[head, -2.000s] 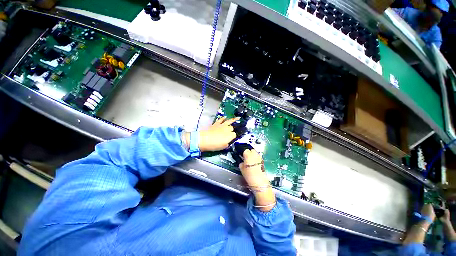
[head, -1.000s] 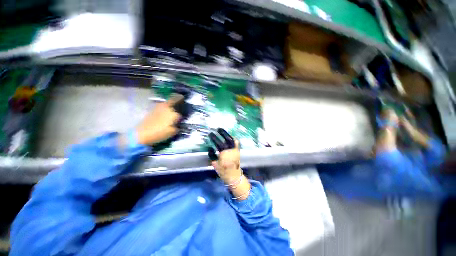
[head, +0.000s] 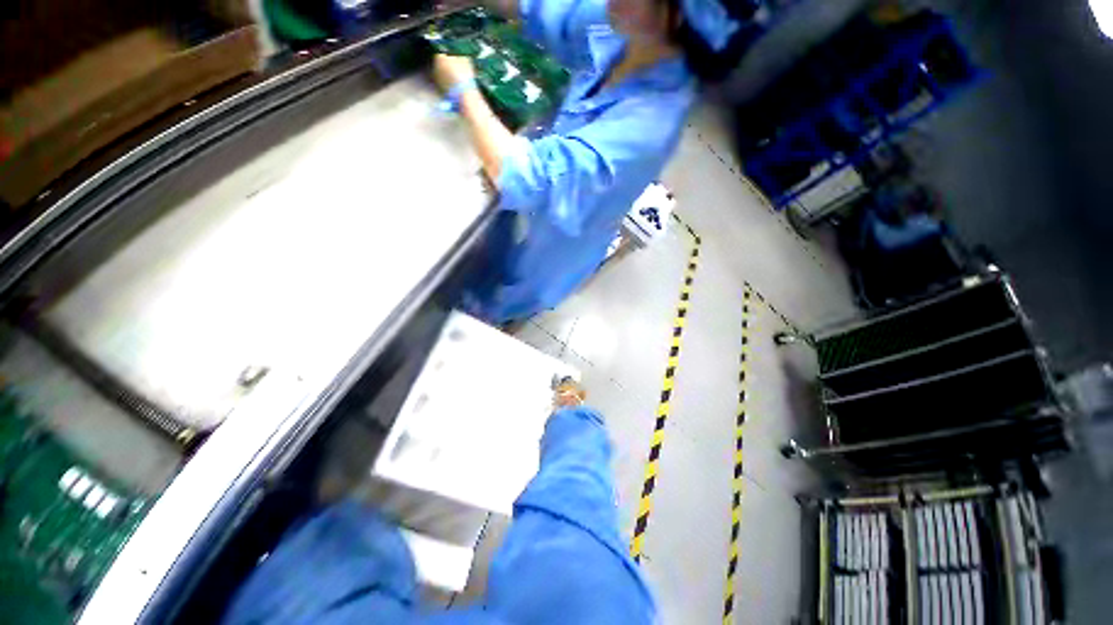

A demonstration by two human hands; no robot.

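Note:
My right hand (head: 569, 393) is small and partly blurred at the right corner of a white foam block or tray stack (head: 470, 409), which stands low in front of me beside the line. A small dark spot shows by the fingertips; I cannot tell if the fingers grip it or the foam. My left hand is not in view. A green circuit board (head: 61, 531) with a short row of white parts is cut off at the lower left.
The metal conveyor rail (head: 366, 336) runs diagonally past a cardboard box (head: 116, 104). Beyond, a person in a blue smock holds another green board (head: 503, 67). Yellow-black floor lines (head: 671, 379) and a dark rack cart (head: 934, 366) are at right.
The view has swung right and down, away from the board I was working over. My right hand has moved from the rail side to the white foam. My left hand has left the picture.

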